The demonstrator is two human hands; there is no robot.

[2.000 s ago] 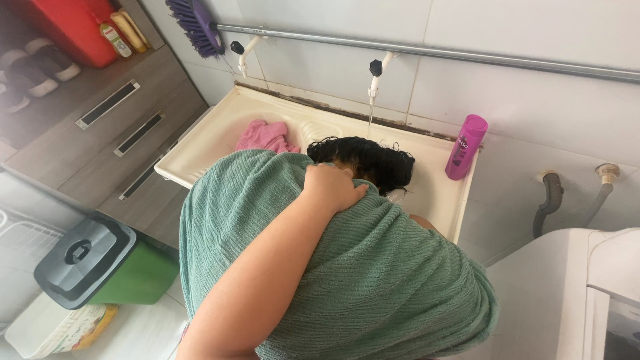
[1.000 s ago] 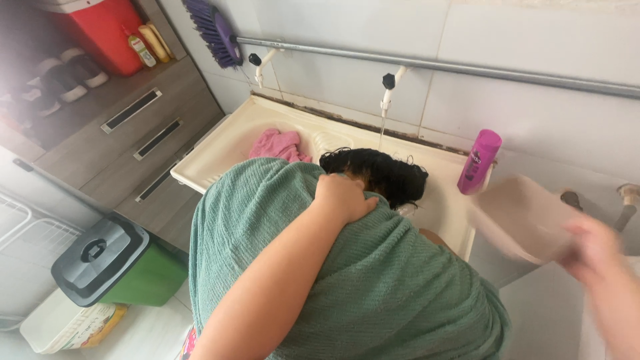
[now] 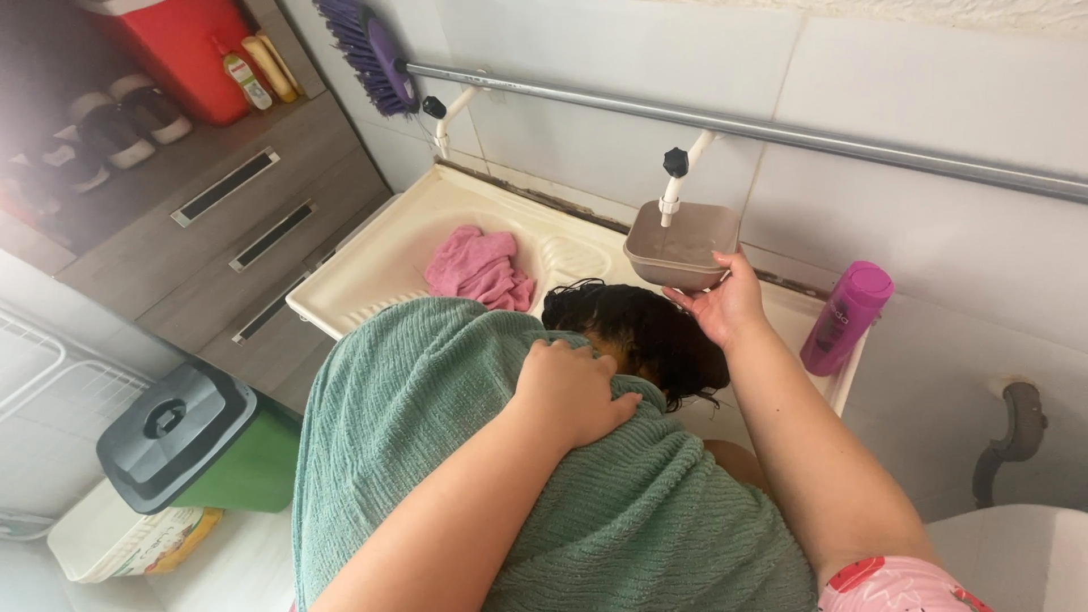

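A person bends over the cream utility sink (image 3: 399, 289), back covered by a green towel (image 3: 476, 476) and dark wet hair (image 3: 654, 331) hanging over the basin. My left hand (image 3: 578, 391) rests on the towel near the neck, fingers slightly spread. With my right hand (image 3: 722, 297) I hold a beige plastic tub (image 3: 684, 263) by its side and base, under the white tap (image 3: 671, 191). Some water appears to be in the tub. A pink cloth (image 3: 480, 268) lies in the sink's left part, and a magenta bottle (image 3: 846, 319) stands on its right rim.
A metal pole with a purple broom head (image 3: 374, 59) runs along the tiled wall above the taps. Left are a drawer cabinet (image 3: 204, 246), shoes and a red container (image 3: 191, 55). A green bin (image 3: 246, 467) stands below. A grey drain pipe (image 3: 1016, 429) is at right.
My right hand was out of view, then appeared at the right with the tub, and has moved left to the tap. My left hand stays on the towel.
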